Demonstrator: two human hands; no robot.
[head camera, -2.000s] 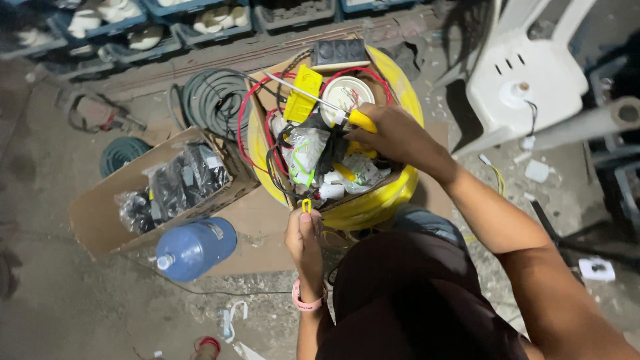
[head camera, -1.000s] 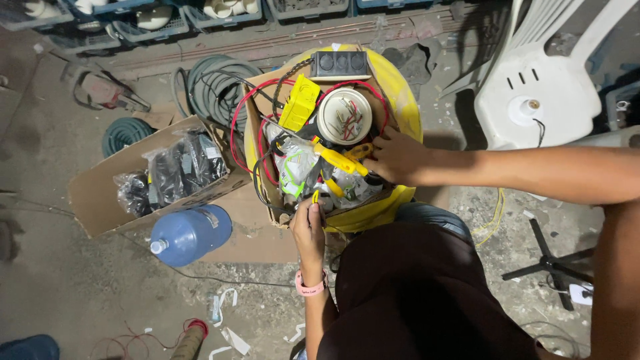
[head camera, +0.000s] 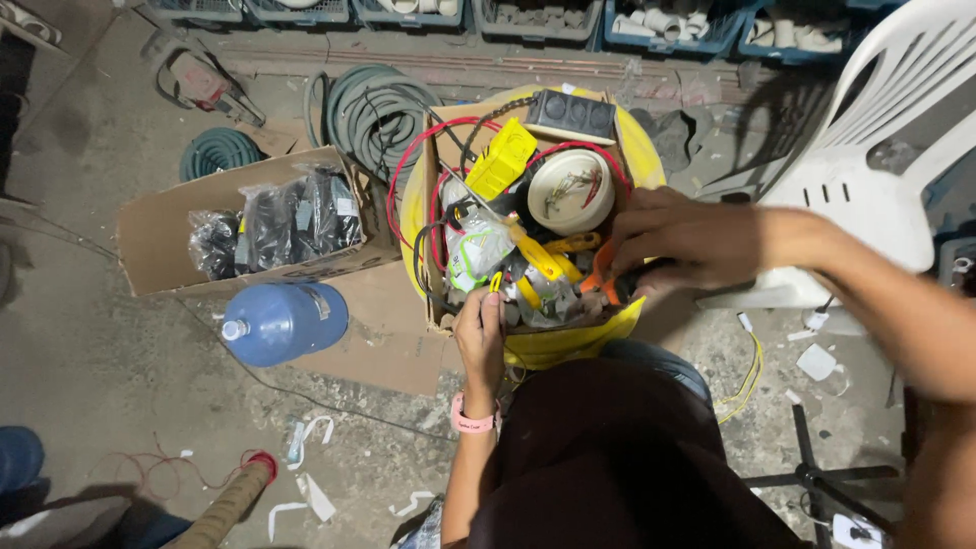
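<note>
My left hand pinches a looped end of yellow wire at the near edge of a cardboard box. My right hand, slightly blurred, is at the box's right side on an orange-handled tool with a dark part; its fingertips are partly hidden. Between the hands, a yellow-handled screwdriver lies on plastic bags and other yellow-handled tools. Behind these are a white tub of screws, a yellow electrical box and a black socket block. Red cable loops around the box's left side.
A yellow coil surrounds the box. Left of it are a carton of bagged black parts, a blue water jug and coiled hoses. A white plastic chair stands right. Crates of fittings line the back.
My right hand held the yellow-handled screwdriver earlier; it has let go and moved right to the orange-handled tool. The screwdriver now lies in the box. My left hand still pinches the yellow wire.
</note>
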